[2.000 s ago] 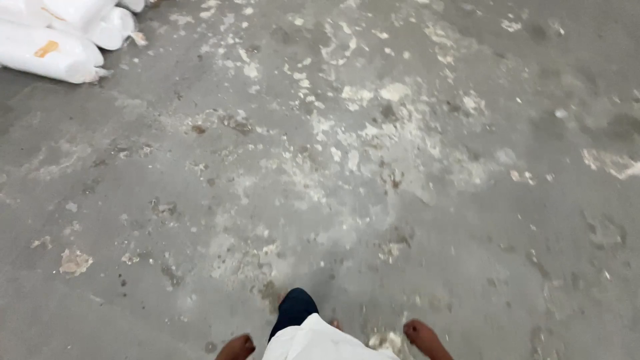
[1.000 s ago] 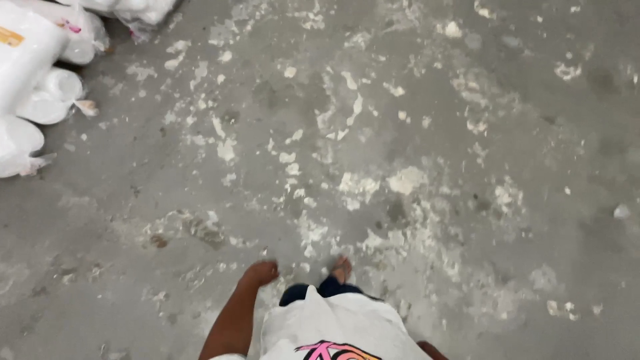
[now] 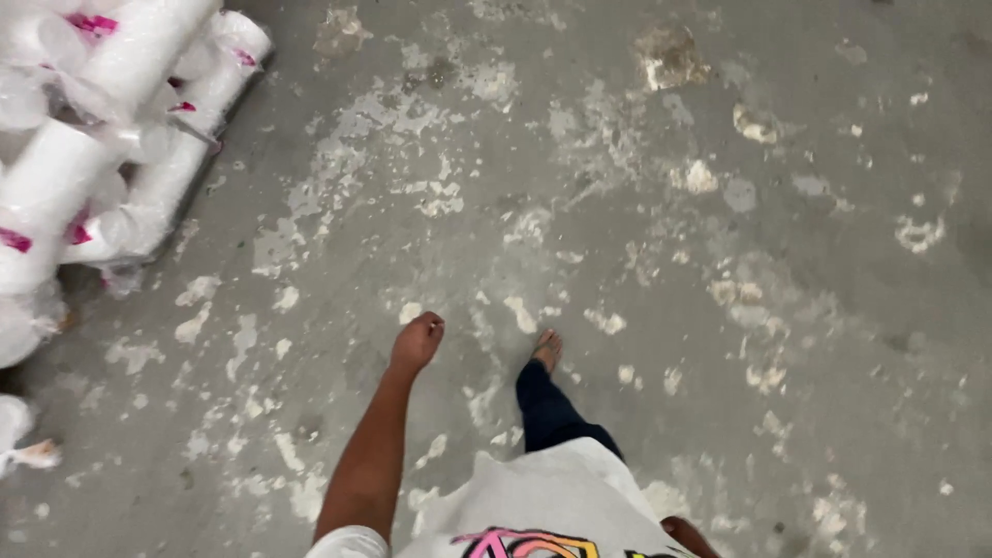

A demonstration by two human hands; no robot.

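My left hand (image 3: 418, 341) hangs forward over the grey floor, its fingers curled in, with no object visible in it. Of my right hand (image 3: 686, 535) only a small part shows low in the view, beside the white printed T-shirt (image 3: 542, 496); its fingers cannot be made out. Between the two, one foot (image 3: 548, 349) in an open sandal stands on the floor below a dark blue trouser leg (image 3: 546, 407).
White rolls wrapped in clear plastic (image 3: 58, 167), some with pink tape, lie piled at the upper left. The concrete floor (image 3: 480, 256) is worn and blotched with pale patches.
The view has travelled over the floor, and more of the wrapped rolls shows at the left. My left arm reaches further into view than two seconds ago.
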